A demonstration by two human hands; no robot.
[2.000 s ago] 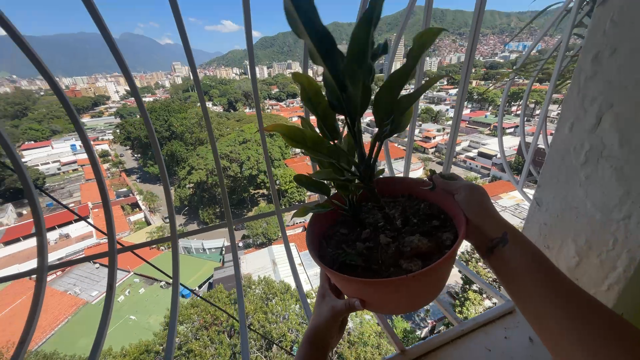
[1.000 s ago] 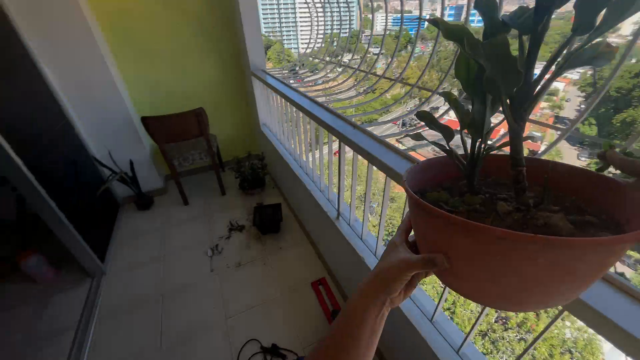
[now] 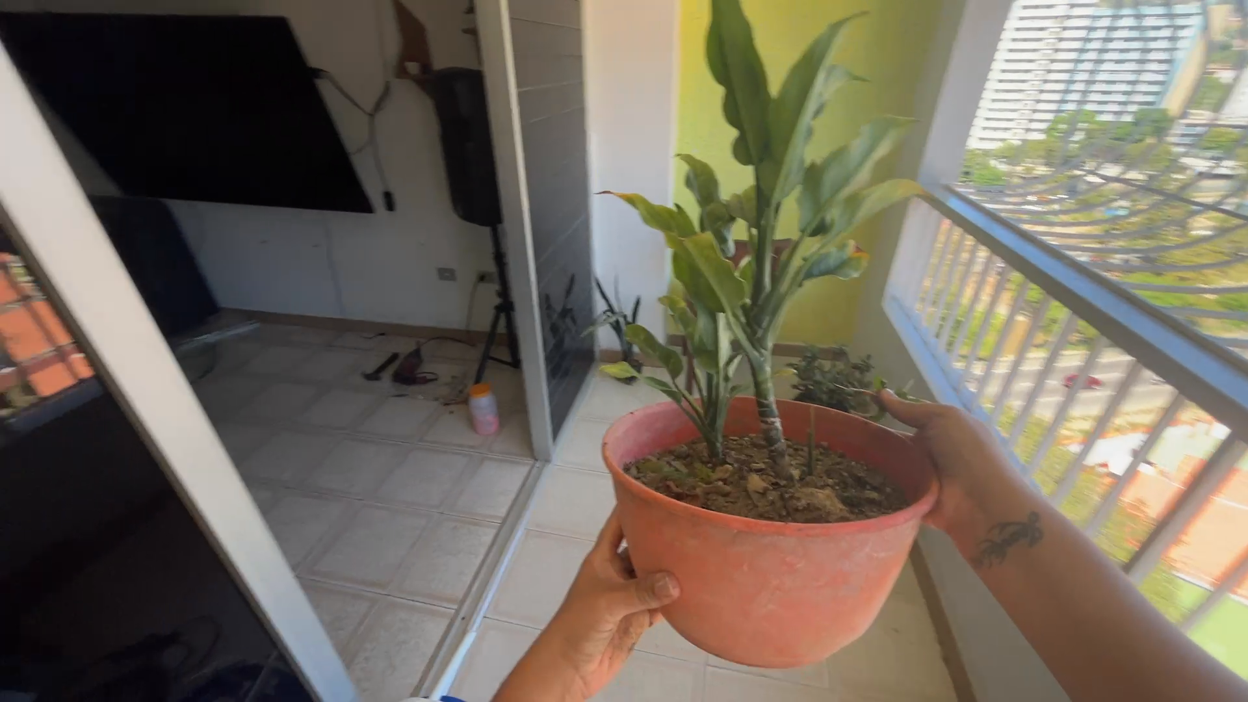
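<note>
A terracotta-coloured flowerpot (image 3: 770,575) full of dry soil is held up in front of me between both hands. My left hand (image 3: 609,609) grips its lower left side, the thumb on the outer wall. At the upper right, my right hand (image 3: 960,458) clasps the rim, with some fingers hidden behind the pot. A leafy green potted plant (image 3: 765,292) with a thick main stem and a smaller shoot grows from the soil, some leaf tips yellow or brown.
On the right runs a white balcony railing (image 3: 1053,390). A sliding-door track (image 3: 487,556) crosses the tiled floor. Beyond it are a plastic jar with an orange lid (image 3: 483,409), a hammer (image 3: 380,367) and a speaker on a tripod stand (image 3: 468,146). Another plant (image 3: 838,380) stands behind the pot.
The view has swung from the window bars to the balcony and doorway. The pot has moved away from the bars, still held, and my right hand now shows on its rim.
</note>
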